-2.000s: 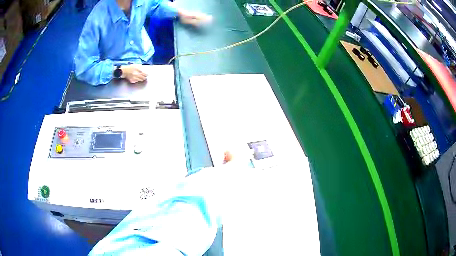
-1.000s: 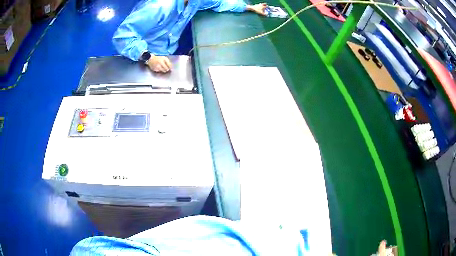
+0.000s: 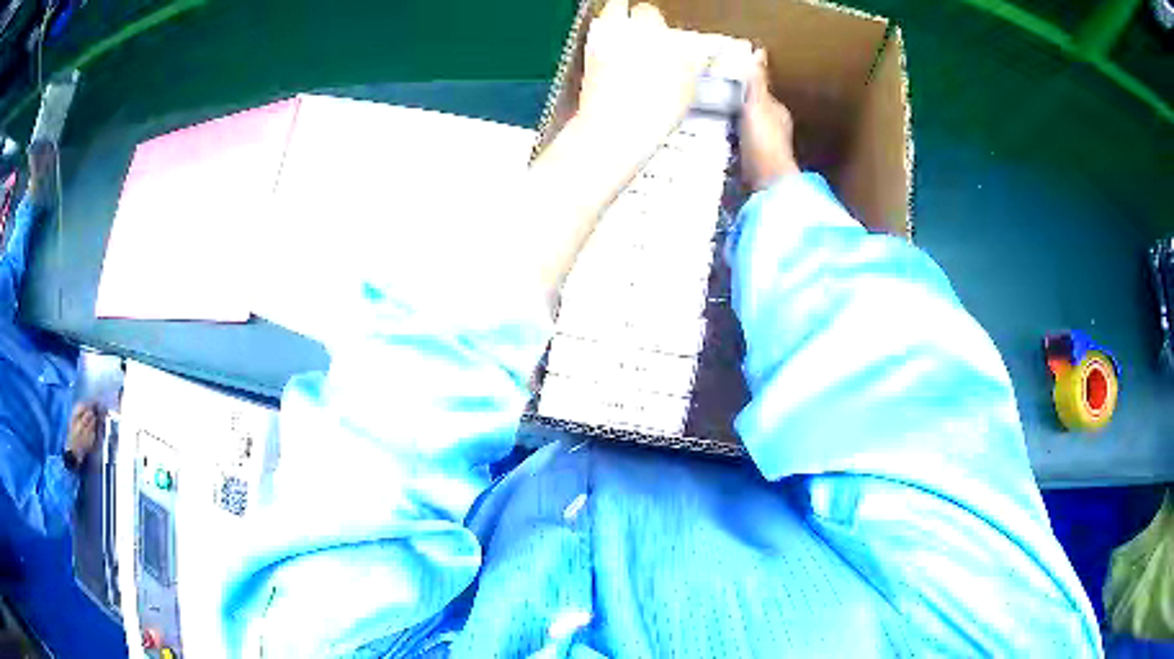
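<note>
An open brown shipping carton [image 3: 837,77] stands in front of me. A tight row of white unit boxes [image 3: 631,296] fills its left part, running from the near wall to the far end. My left hand [image 3: 631,77] and my right hand [image 3: 766,129] are at the far end of the row, on either side of a white unit box [image 3: 718,93], and hold it there. Glare washes out my left hand and the box edges. The right part of the carton shows a dark, shaded bottom.
A white sheet [image 3: 399,193] and a pink-edged sheet [image 3: 193,219] lie left of the carton. A yellow-and-red tape roll [image 3: 1085,390] is on the bench at right. The white machine [image 3: 193,515] and a co-worker's hand [image 3: 85,431] are at lower left.
The view has swung from the machine and sheets to the carton. Both my hands are now inside the carton at a unit box. The sheets and machine now show at left.
</note>
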